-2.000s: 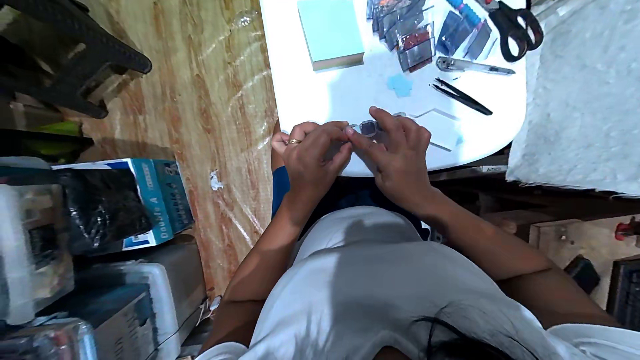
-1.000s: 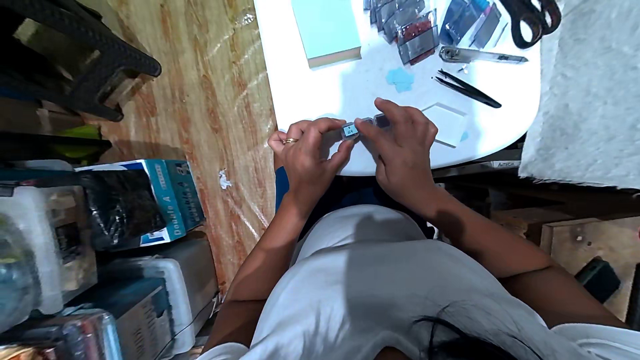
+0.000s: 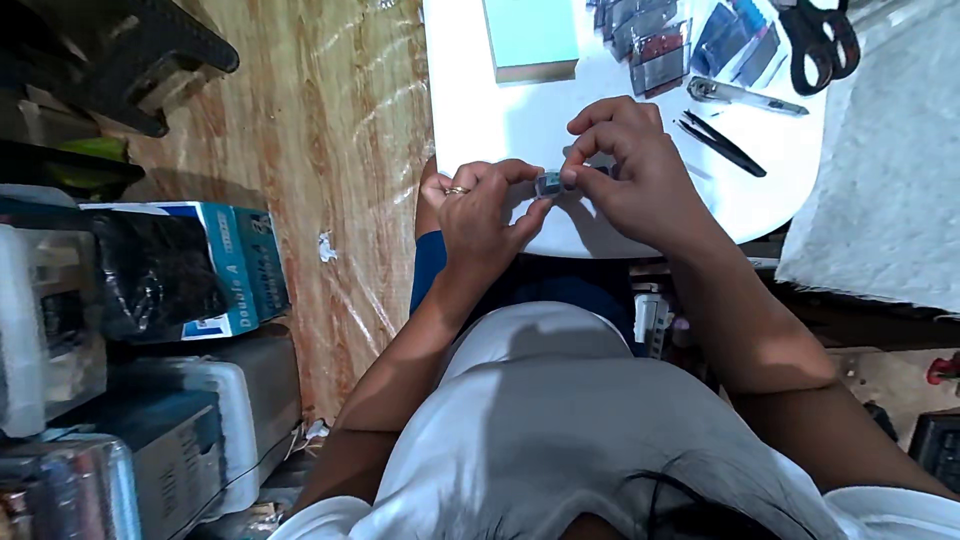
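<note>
Between the thumb and forefinger of my left hand point(image 3: 487, 210) is a small clear plastic piece with a blue-green patch point(image 3: 550, 184); a ring is on one finger. The thumb and forefinger of my right hand point(image 3: 630, 172) pinch close together at the right end of this piece. Behind the right fingers a darker small piece shows in part; whether it is joined to the first I cannot tell. Black tweezers point(image 3: 721, 144) lie right of my right hand, below a clear-handled craft knife point(image 3: 746, 96).
The white table point(image 3: 465, 112) holds a pale green pad point(image 3: 531, 37), several small clear packets point(image 3: 660, 56) and black-handled scissors point(image 3: 821, 45). White padded sheeting point(image 3: 885, 172) lies at the right. A cardboard box point(image 3: 240, 262) and plastic bins point(image 3: 240, 420) stand at the left.
The fingers of my right hand have lifted and bent differently around the small piece. My left hand still pinches it. The view has shifted slightly.
</note>
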